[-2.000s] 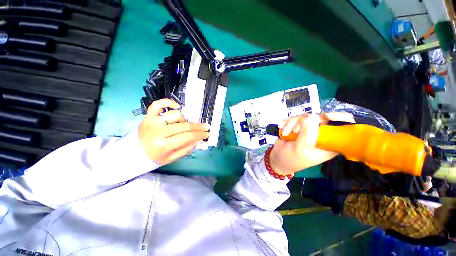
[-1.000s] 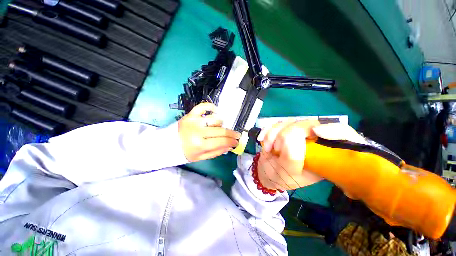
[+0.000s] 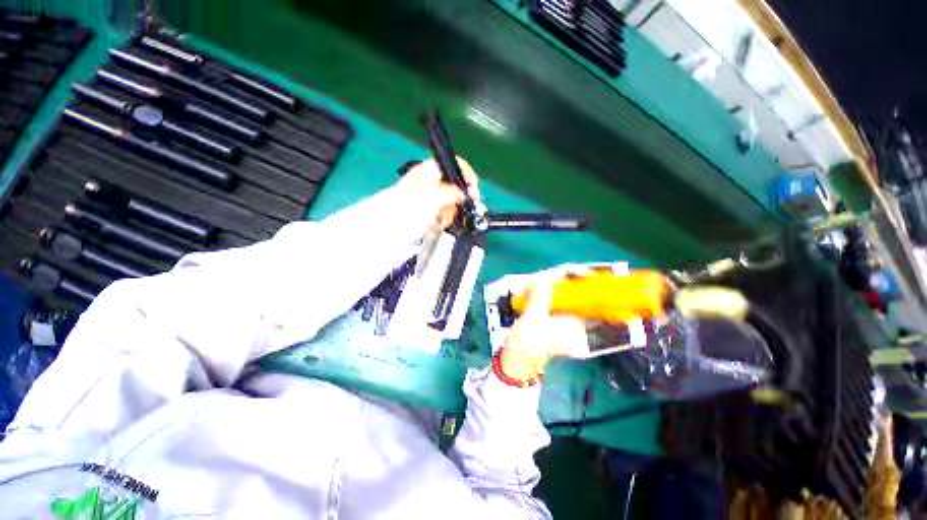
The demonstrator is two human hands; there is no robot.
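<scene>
The black three-armed tripod assembly has one arm along the white fixture block, one pointing up and one pointing right. My left hand is at the hub and the base of the upper arm, its fingers partly hidden. My right hand is blurred and grips the orange electric screwdriver, which lies over the white screw feeder. The driver bit is not clear. Small black parts lie left of the block, partly behind my left sleeve.
A black ribbed tray with folded tripods is at the left. A dark green channel runs behind the work. Clear plastic lies right of the feeder. More black bars and a blue box are on the opposite side.
My left hand has moved from the lower end of the leg up to the hub. My right hand has moved the screwdriver off the fixture to the feeder. The camera view has shifted.
</scene>
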